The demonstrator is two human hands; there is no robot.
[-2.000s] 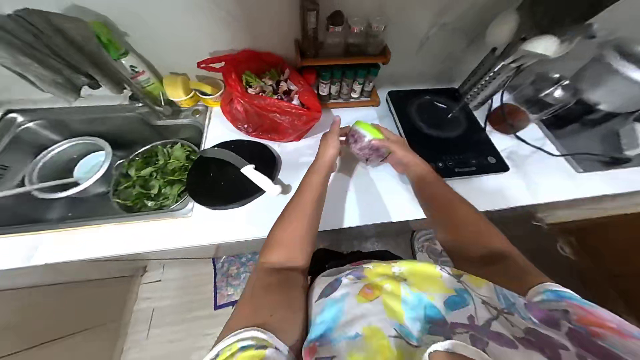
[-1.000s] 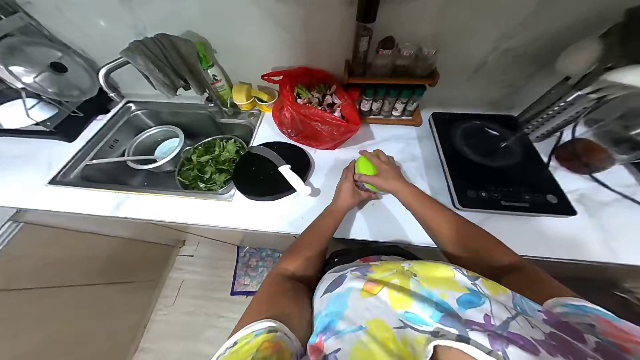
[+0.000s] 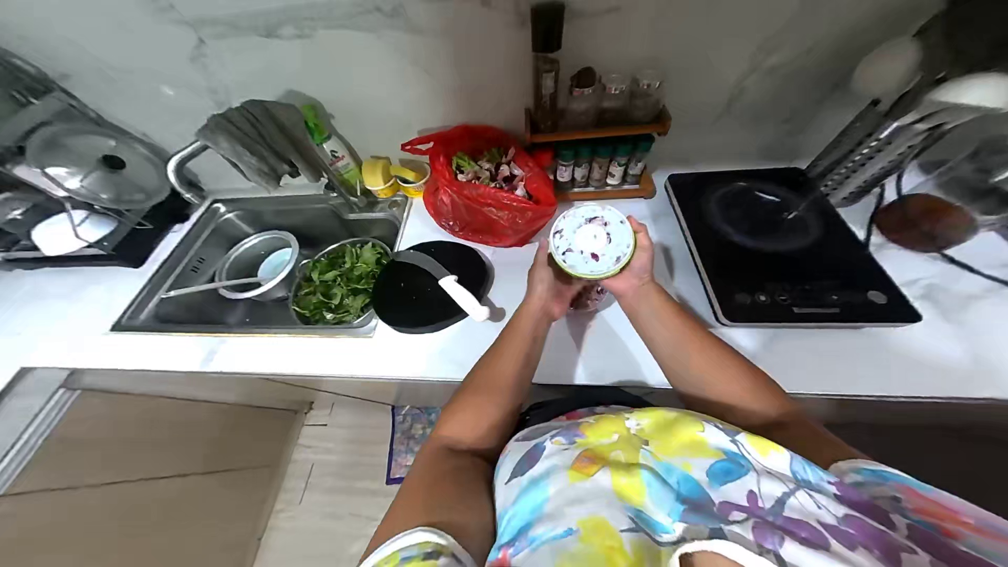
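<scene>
My right hand grips the round lid by its edge, its white underside facing up with bits of chopped purple onion stuck on it. Below and partly behind it, my left hand is around the clear chopper bowl, which holds chopped purple onion; the lid hides most of the bowl and some fingers. To the left, a knife with a white handle lies across a round black board. Behind my hands sits a red plastic bag with garlic and greens in its mouth.
A steel sink at the left holds a pot and a colander or bowl of green leaves. A wooden spice rack stands against the wall. An induction cooker is at the right, beside a utensil holder and a cable.
The green-topped lid was on the bowl between my hands; it is now off, its underside turned up in my right hand. The view has shifted.
</scene>
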